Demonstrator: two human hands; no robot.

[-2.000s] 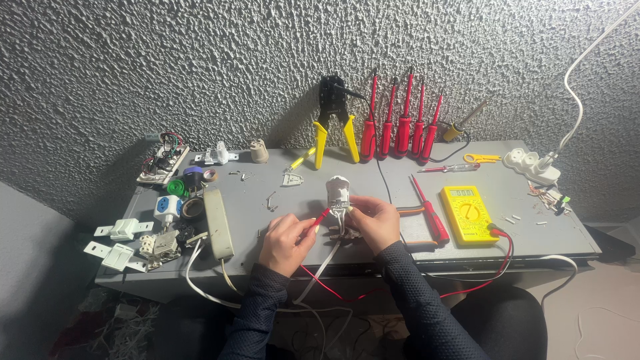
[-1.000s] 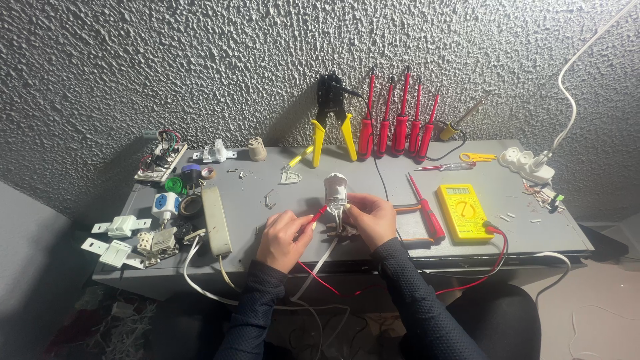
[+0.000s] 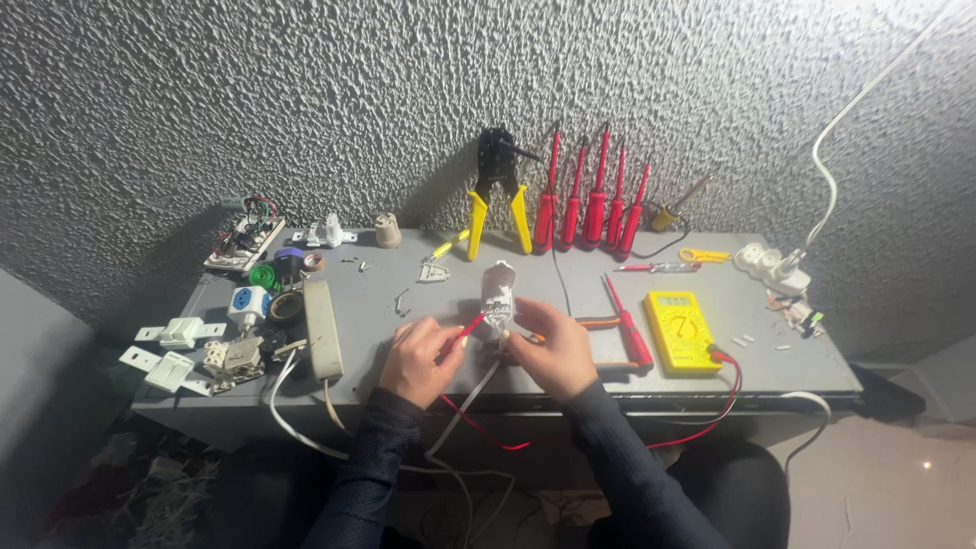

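My left hand [image 3: 421, 360] holds a red multimeter probe [image 3: 467, 331] like a pen, its tip at the left side of a small white electrical fitting [image 3: 499, 293]. The fitting has its inner parts exposed, and a white cable [image 3: 467, 410] runs down from it. My right hand [image 3: 555, 349] has thumb and fingers around the fitting's lower right side. To the right lies a yellow digital multimeter [image 3: 681, 332] with a red lead [image 3: 732, 393] plugged in. Between it and my right hand are a red screwdriver [image 3: 630, 328] and pliers with orange and grey handles [image 3: 606, 323], partly hidden.
Yellow-handled crimping pliers [image 3: 497, 191] and several red insulated screwdrivers [image 3: 595, 217] stand against the wall. A white power strip [image 3: 322, 332], a blue and white adapter [image 3: 248, 306] and switches [image 3: 179, 332] lie left. A white multi-socket [image 3: 774, 271] and a voltage tester [image 3: 659, 267] are right.
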